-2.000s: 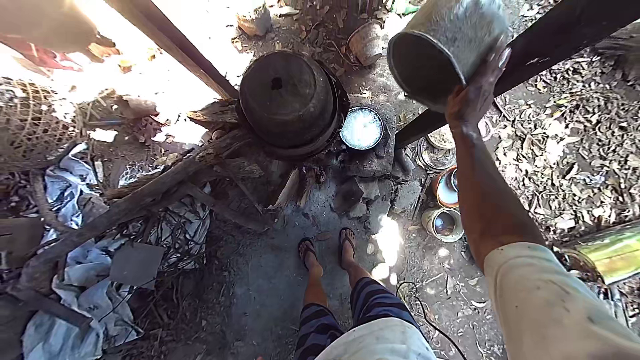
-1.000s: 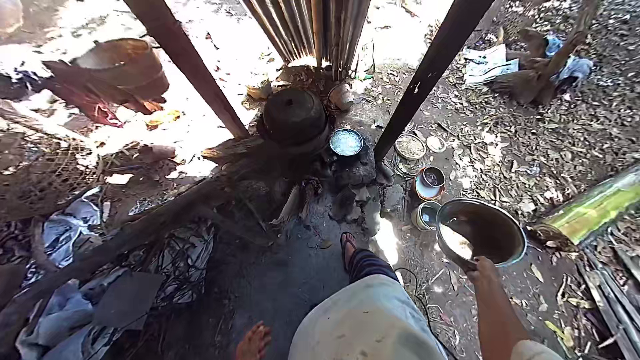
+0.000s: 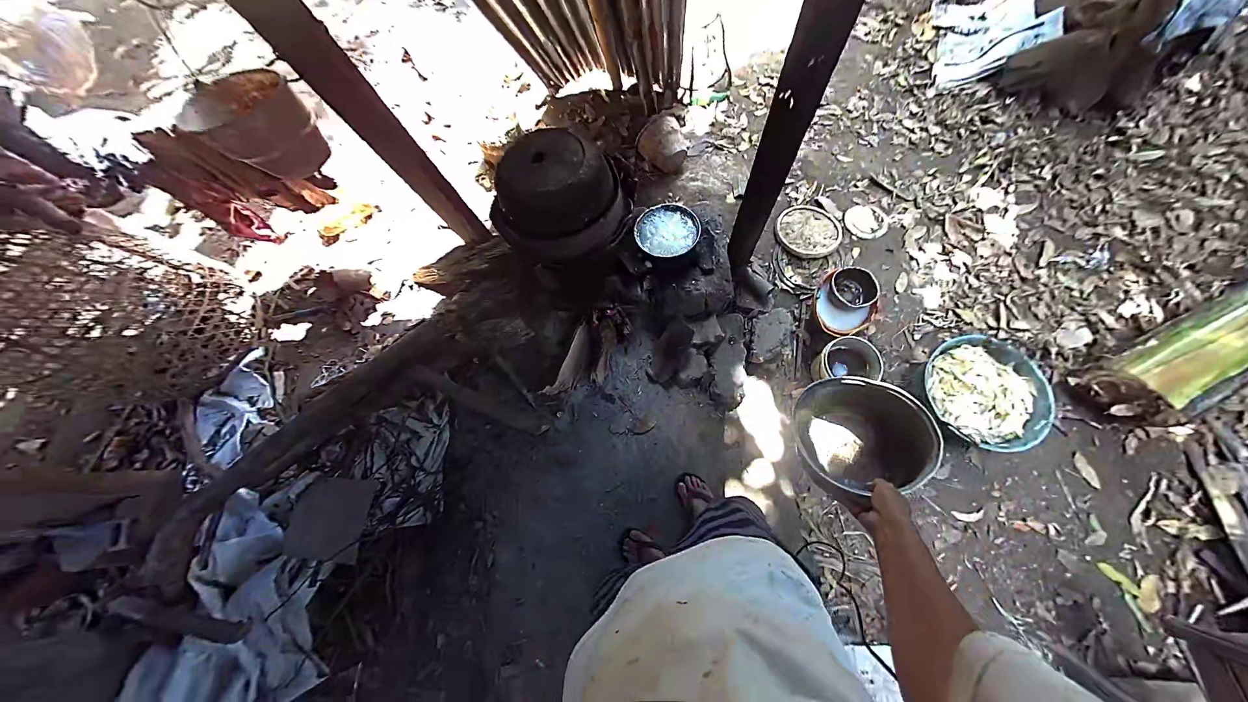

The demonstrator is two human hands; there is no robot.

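My right hand [image 3: 882,505] grips the near rim of a deep metal pot [image 3: 887,429], whose open mouth faces up; sunlight falls on its inside wall. Just right of the pot lies a teal basin [image 3: 1041,414] heaped with pale sliced pieces. Beyond the pot are a small tin [image 3: 848,359] and a bucket [image 3: 840,314] with a dark cup on it. A blackened covered pot [image 3: 558,190] stands on the hearth, beside a small dark pan [image 3: 668,232] of whitish, bubbly-looking contents. My left hand is out of view.
Dark wooden posts [image 3: 790,127] [image 3: 361,117] rise around the hearth. A long log [image 3: 322,429] slants along the left, near crumpled sacks [image 3: 244,595]. A shallow basket [image 3: 808,232] stands beyond the bucket. A cut green trunk [image 3: 1185,356] lies at right, and a black cord [image 3: 858,604] near my legs.
The metal pot, raised and tipped two seconds ago, is now lower and upright beside the tin, still in my right hand. The teal basin has come into sight. My left hand has left view.
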